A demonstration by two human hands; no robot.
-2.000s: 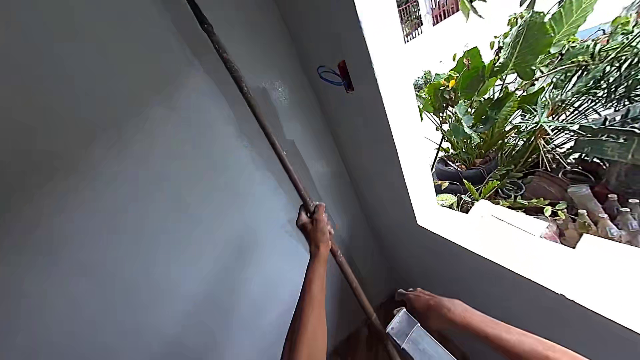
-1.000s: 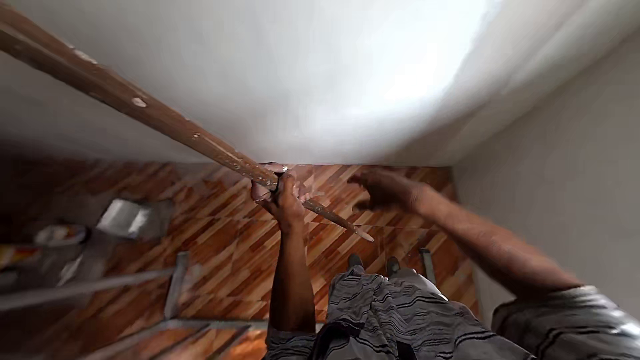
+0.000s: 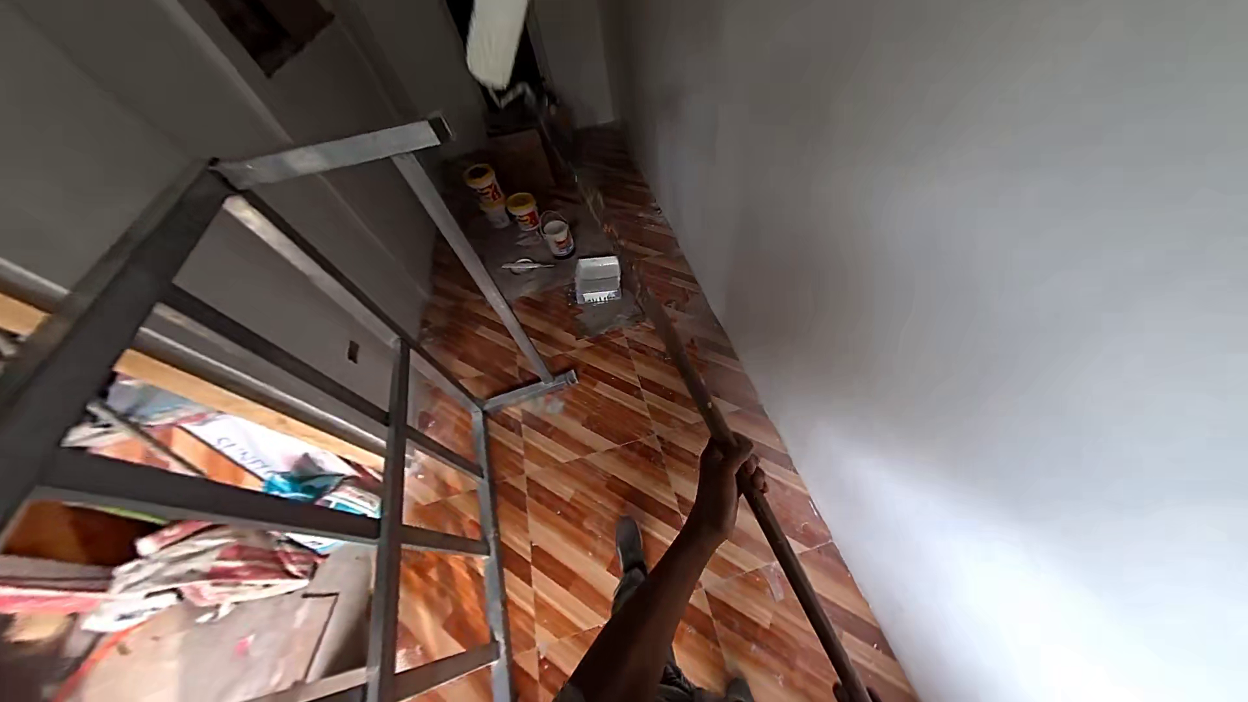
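My left hand (image 3: pixel 726 478) is closed around a long wooden pole (image 3: pixel 694 385) that slants from the upper middle to the bottom edge. Lower on the same pole, my right hand (image 3: pixel 854 693) shows only as dark fingers at the frame's bottom edge, around the shaft. A white paint roller (image 3: pixel 497 44) is at the pole's far end, high in the view. On the tiled floor beside the pole lies a white paint tray (image 3: pixel 598 280). Smooth grey-white wall (image 3: pixel 936 292) fills the right side.
A grey metal frame (image 3: pixel 390 468) stands at the left. Behind it are paint buckets (image 3: pixel 523 210) and a small pail (image 3: pixel 557 236) on a floor covering. Crumpled cloths and sheets (image 3: pixel 214 565) lie beyond the frame at lower left. My shoe (image 3: pixel 630 544) is on the floor tiles.
The view has swung from the window opening to the floor and metal frame. My right hand, off the pole with spread fingers a second ago, is now at the pole's lower part.
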